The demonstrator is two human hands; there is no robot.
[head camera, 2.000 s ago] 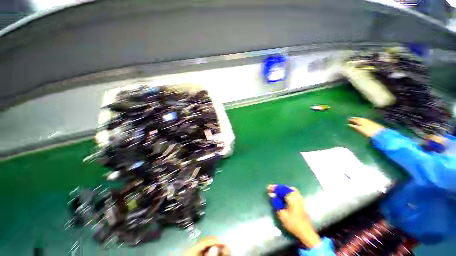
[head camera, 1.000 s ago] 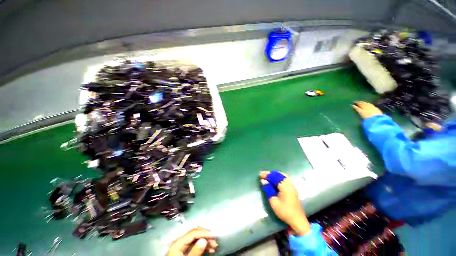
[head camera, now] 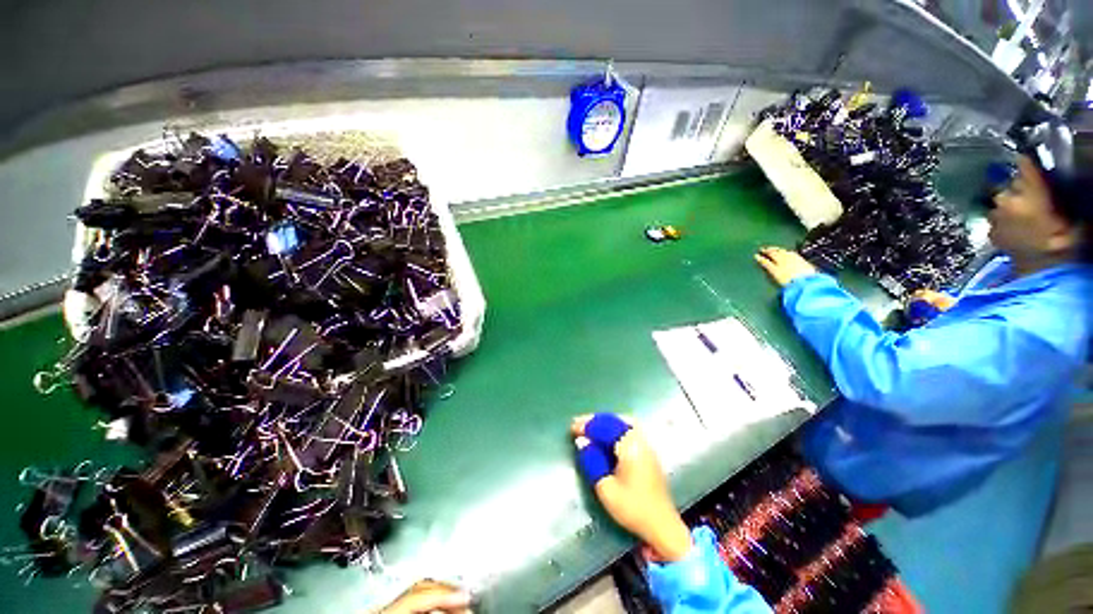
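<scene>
A large heap of black binder clips with silver wire handles (head camera: 258,396) overflows a white tub (head camera: 470,294) and spreads over the green bench at the left. My right hand (head camera: 629,480) rests low over the bench near its front edge, with blue wraps on curled fingers; whether it holds anything cannot be told. My left hand (head camera: 429,597) is cut off by the bottom edge, right of the heap's lower end; its fingertips and any held part are hidden.
A white sheet (head camera: 695,378) with two dark marks lies right of my right hand. A person in blue workwear (head camera: 947,372) stands at the right by another clip heap (head camera: 881,180). A red tray (head camera: 905,600) with black rows sits below the bench edge. A blue round gauge (head camera: 596,118) hangs behind.
The view has turned right, so the bench things appear further left and the other person shows more fully. My left hand appears lower and more cut off. My right hand keeps a similar curled pose.
</scene>
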